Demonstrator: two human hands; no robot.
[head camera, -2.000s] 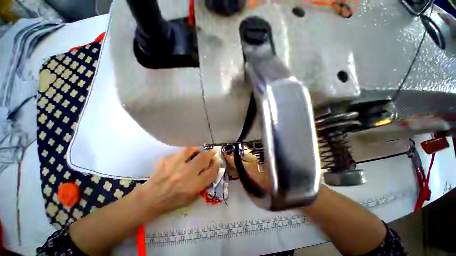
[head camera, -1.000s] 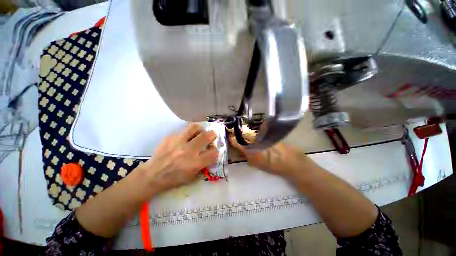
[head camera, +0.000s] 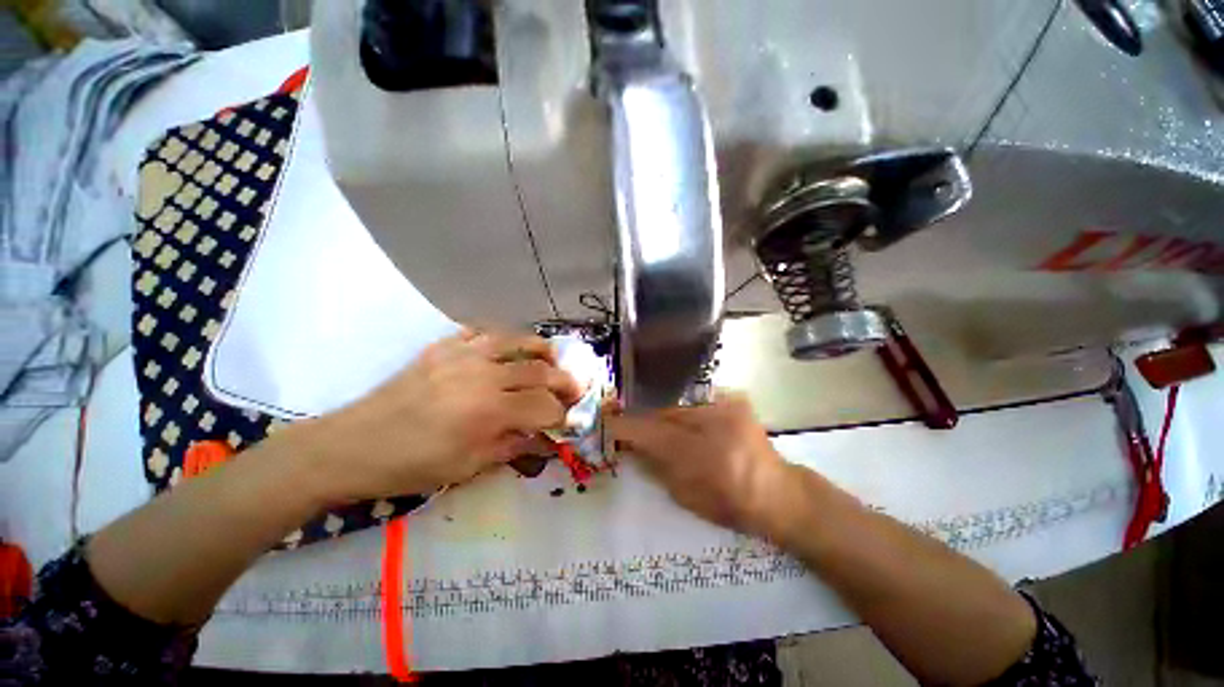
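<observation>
An off-white sewing machine head (head camera: 416, 201) stands over the work, with a shiny metal loop (head camera: 667, 228) at its front. My left hand (head camera: 463, 409) holds a small white fabric edge (head camera: 580, 383) with orange bits (head camera: 577, 464) under it, close by the presser foot. My right hand (head camera: 711, 463) is at the right of this edge, fingertips close to it; whether they grip it is unclear. A white panel (head camera: 316, 295) lies on navy and cream patterned fabric (head camera: 175, 295) at the left. The needle area is partly hidden by the loop and fingers.
An orange strip (head camera: 396, 597) crosses the printed ruler (head camera: 510, 587) at the table's front. Dark red snips (head camera: 917, 381) lie by the machine bed. A red-handled tool (head camera: 1144, 490) lies at the right edge. Cut white pieces (head camera: 67, 148) are stacked at the upper left.
The view has shifted, so the machine head appears further left than at first. The orange round thing is now mostly hidden behind my left forearm. My right hand shows more clearly beside the fabric edge.
</observation>
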